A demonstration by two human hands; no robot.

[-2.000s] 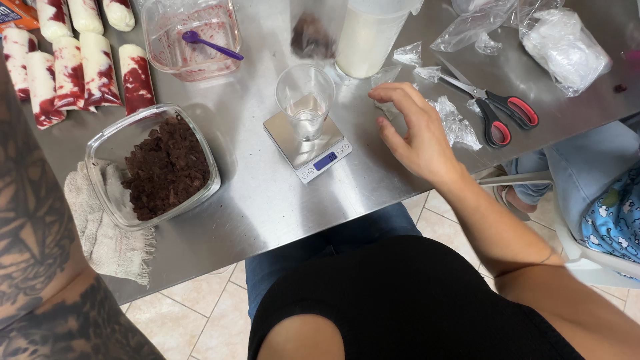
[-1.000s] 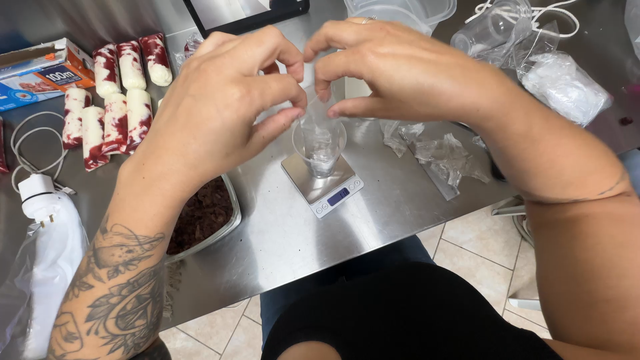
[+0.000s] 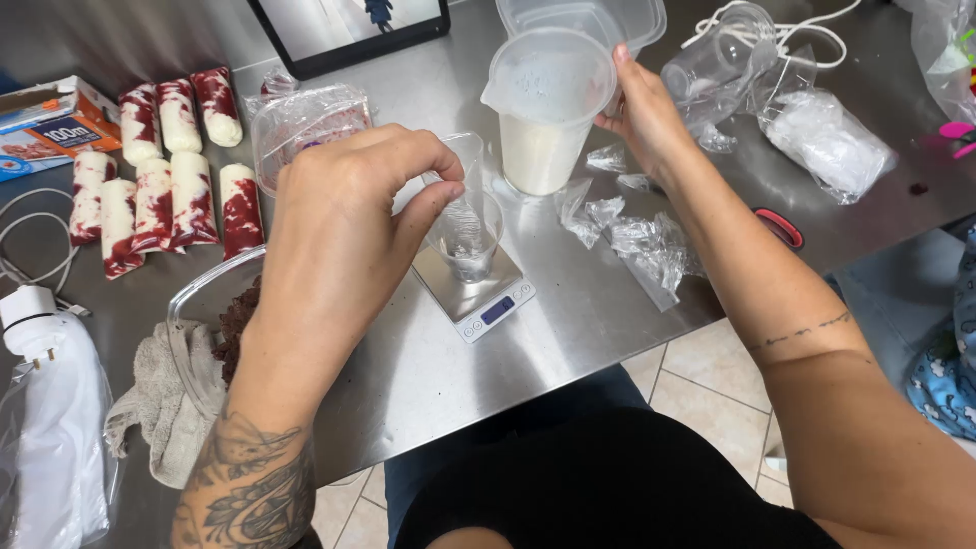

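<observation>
My left hand [image 3: 358, 221] pinches the rim of a clear plastic bag [image 3: 467, 164] between thumb and fingers. The bag hangs down into a clear plastic cup [image 3: 492, 229], which stands on a small digital scale [image 3: 473, 306]. My right hand [image 3: 644, 114] grips the handle side of a translucent pitcher [image 3: 545, 107] holding a creamy white liquid; the pitcher is upright, behind and right of the cup. A glass dish [image 3: 179, 320] of dark brown crumbs is partly hidden behind my left forearm.
Filled red-and-white tubes [image 3: 194, 200] lie at the left beside a box [image 3: 57, 126]. A tablet [image 3: 351, 34] and used plastic containers [image 3: 305, 126] stand behind. Plastic scraps [image 3: 648, 244], red-handled scissors [image 3: 779, 227] and a wrapped white bundle [image 3: 827, 141] lie right; a cloth [image 3: 164, 404] is near left.
A second ago both hands were together above the cup. My right hand has since moved right to the pitcher and taken hold of it, while my left hand stays at the bag.
</observation>
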